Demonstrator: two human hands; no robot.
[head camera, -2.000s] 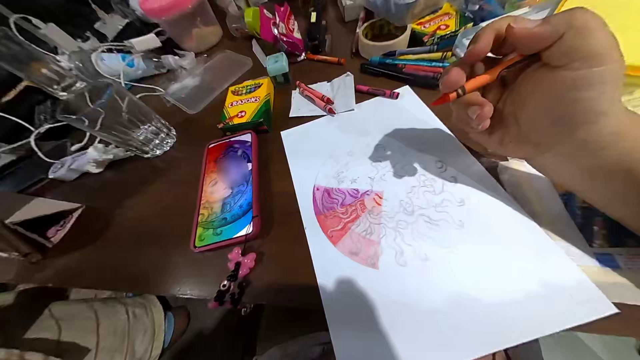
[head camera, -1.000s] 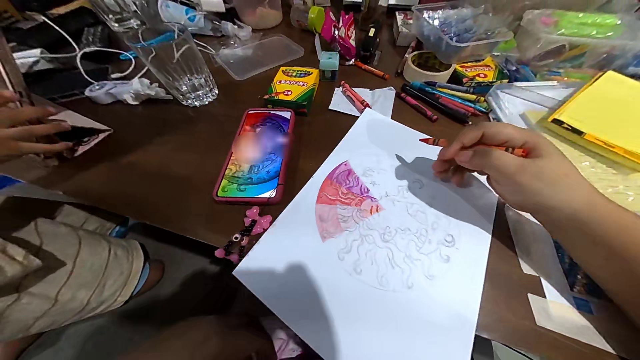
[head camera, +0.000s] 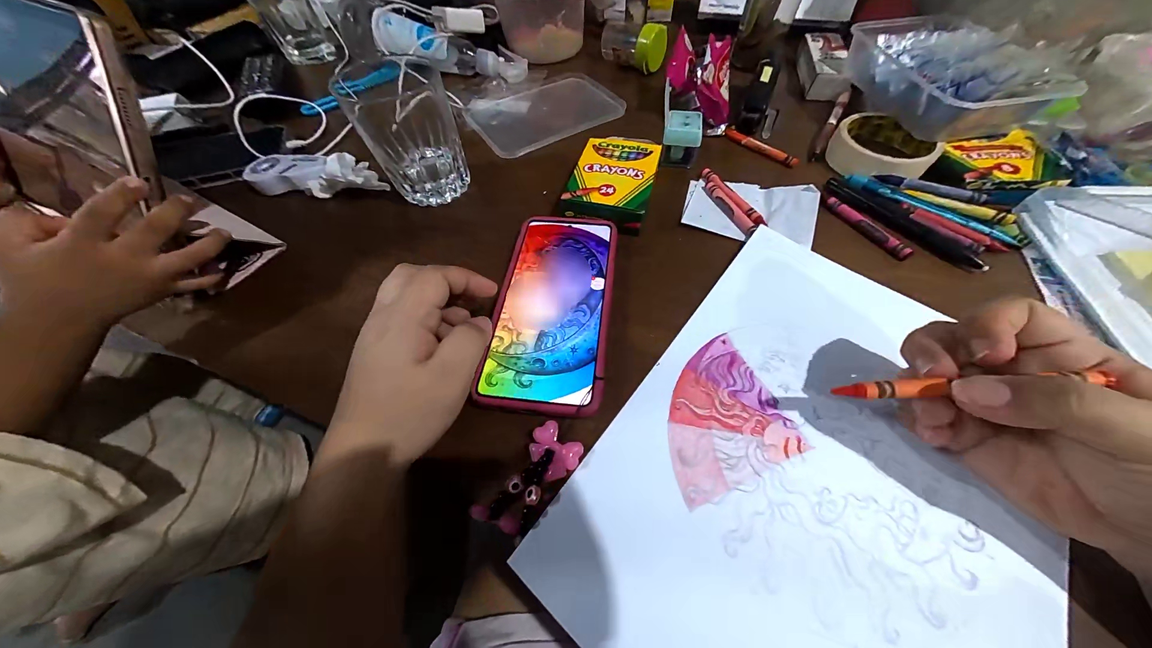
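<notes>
An orange crayon (head camera: 909, 388) is pinched in my right hand (head camera: 1017, 396), its tip pointing left over a white sheet of paper (head camera: 810, 567). The sheet bears a pencil drawing with wavy lines, and one wedge of it is coloured purple, red and pink. My left hand (head camera: 418, 351) holds nothing, fingers curled loosely at the left edge of a phone (head camera: 544, 315) in a pink case. The phone lies face up and shows a rainbow-coloured picture. A pink beaded charm (head camera: 535, 477) lies below it. Red crayons (head camera: 732, 202) rest on a small white paper (head camera: 792, 211) beyond the sheet.
Behind the phone are a Crayola crayon box (head camera: 612, 180), a glass (head camera: 409, 135) and a clear lid (head camera: 546, 112). Masking tape (head camera: 882, 148), pens (head camera: 936, 220) and a plastic tub (head camera: 963, 81) stand at the right back. Another person's hand (head camera: 117, 243) touches a device at left.
My left hand has come into view beside the phone. My right hand still holds the orange crayon above the sheet. The other person's hand, absent two seconds ago, shows at left.
</notes>
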